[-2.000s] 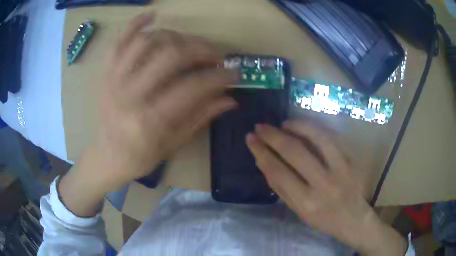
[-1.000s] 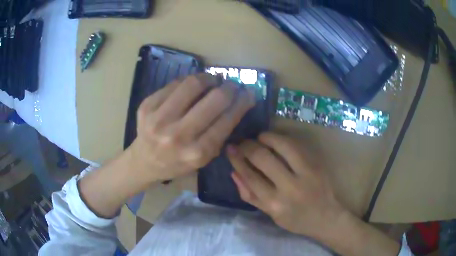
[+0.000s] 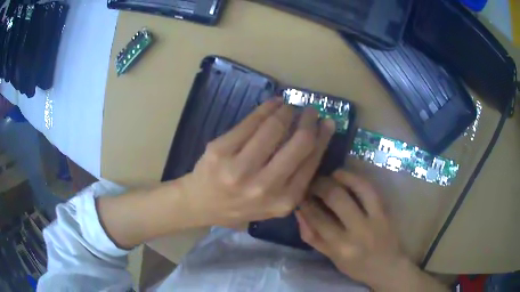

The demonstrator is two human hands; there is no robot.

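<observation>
A black housing bottom shell (image 3: pixel 336 149) lies in front of me, with a green circuit board (image 3: pixel 333 105) across its far short end. My left hand (image 3: pixel 268 154) is over the shell, its bunched fingertips touching the board's near edge. Its thumb and anything between the fingertips are hidden. My right hand (image 3: pixel 353 222) holds the shell's near right part with bent fingers. An empty, ribbed black shell (image 3: pixel 219 102) lies to the left, partly under my left hand and wrist. A longer green board strip (image 3: pixel 403 157) lies on the cardboard right of the shell.
A small green board (image 3: pixel 134 51) lies on the cardboard mat (image 3: pixel 165 34) at far left. Black shells (image 3: pixel 419 85) overlap at far right beside a black cord (image 3: pixel 473 177). Another shell (image 3: pixel 188 10) is at the top edge. Rows of black units (image 3: pixel 34 48) stand at left.
The ribbed empty shell left of the working shell was not visible two seconds ago. My left hand has come onto the board and stays there. The whole view has shifted, moving things rightward and down.
</observation>
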